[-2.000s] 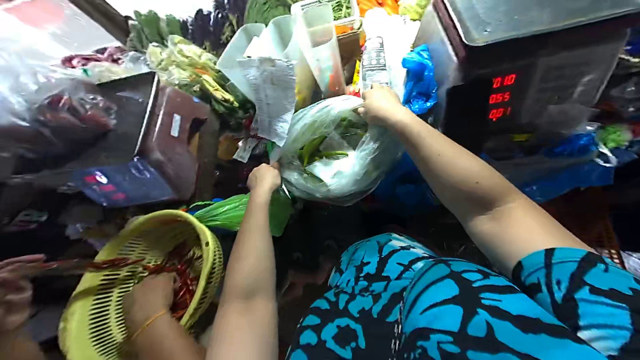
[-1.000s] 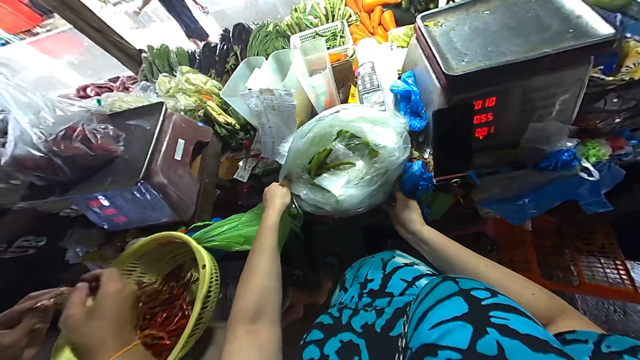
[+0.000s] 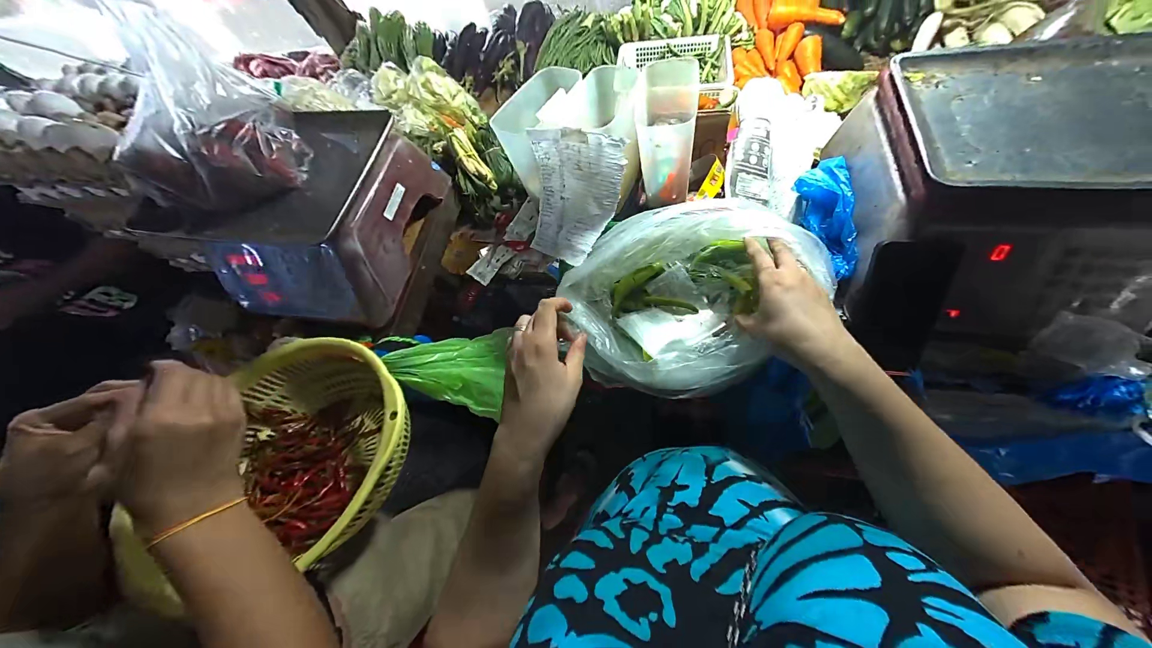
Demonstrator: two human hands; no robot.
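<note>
A clear plastic bag [image 3: 621,346] with long green vegetables, perhaps chili peppers, and a white piece inside stands with its mouth wide. My right hand [image 3: 792,301] reaches over its right side, fingertips at the inner edge; whether they pinch the plastic is unclear. At the bag's left edge is my left hand [image 3: 544,369], fingers curled and thumb apart, a ring on one finger. Just left of that hand lies a green plastic bag [image 3: 454,369].
A co-worker's hands [image 3: 180,432] are by a yellow basket [image 3: 396,432] of red chilies at left. Weighing scales stand left [image 3: 360,234] and right [image 3: 900,117]. Plastic containers [image 3: 666,126], a blue bag [image 3: 826,211] and heaped carrots [image 3: 792,49] are beyond the clear bag.
My right hand has moved from beneath the clear bag's right side up to its mouth. My left hand's fingers have loosened at the left edge. The right scale's display has changed.
</note>
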